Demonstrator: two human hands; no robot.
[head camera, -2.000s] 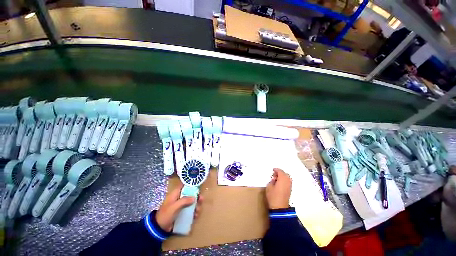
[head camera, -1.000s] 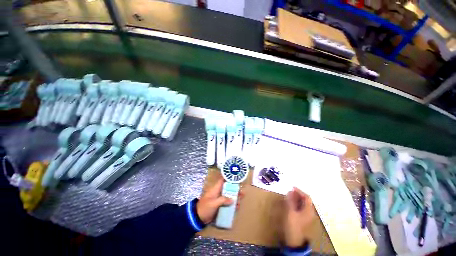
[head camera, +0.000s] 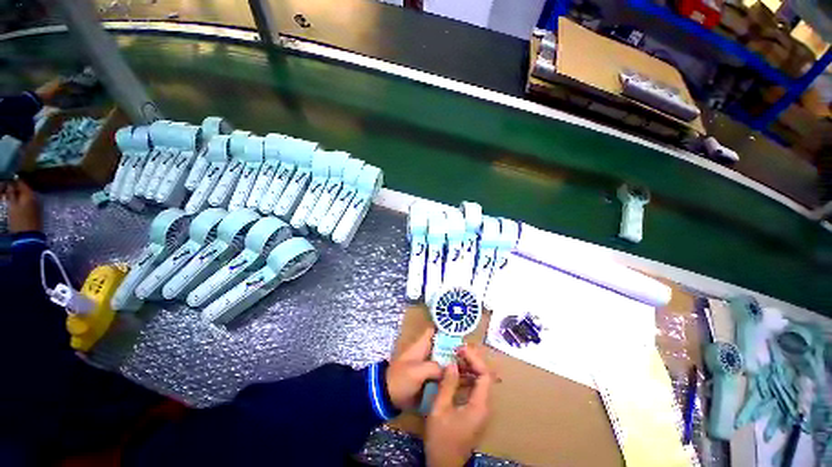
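My left hand (head camera: 412, 372) is closed around the handle of a pale mint handheld fan (head camera: 456, 312), held over the brown cardboard sheet (head camera: 529, 415). The spoked round head faces up, with a dark blue disc at its centre. My right hand (head camera: 459, 406) is at the same handle, just below the head, fingers bent against it. Fingers of both hands hide most of the handle. Whether the right hand holds anything small cannot be told. A dark purplish cluster (head camera: 522, 330) lies on the white paper sheet (head camera: 584, 319) to the right.
Rows of fans (head camera: 274, 173) stand on bubble wrap (head camera: 182, 365) at left, and a short row (head camera: 461, 251) behind the held fan. A yellow power strip (head camera: 96, 306), parts box (head camera: 68, 146) and co-worker's hand (head camera: 23, 208) are far left. One fan (head camera: 631, 212) lies on the green belt (head camera: 438, 146).
My right hand has moved left from beside the dark cluster onto the held fan's handle. The view has swung left, bringing the parts box and co-worker's hand into sight.
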